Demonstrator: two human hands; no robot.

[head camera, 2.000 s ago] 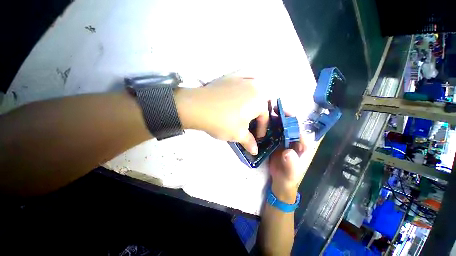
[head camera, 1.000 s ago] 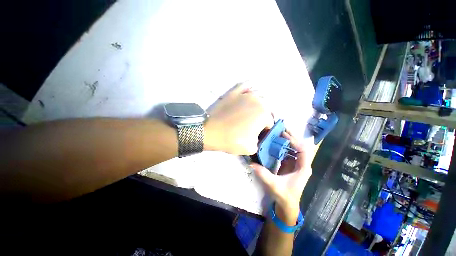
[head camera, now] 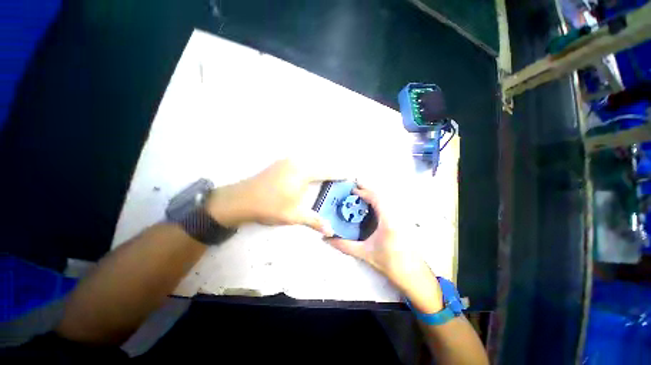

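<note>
A blue closed unit is held over the middle of the white work sheet, its cover face up. The round plug base on that face shows dark openings and small pins. A dark ridged strip shows along its left edge. My left hand, with the watch, grips its left side. My right hand, with the blue wristband, curls round its right side. The inside of this unit is hidden.
An open unit lies at the sheet's upper right corner, its housing showing a green board and black block. Its plug cover lies below, joined by dark wires. The white work sheet rests on a dark green bench. Cream frame bars stand at right.
The view has shifted. The two halves, apart at first, are now together, and the plug face has turned up toward the camera. Both hands now hold the unit by its sides.
</note>
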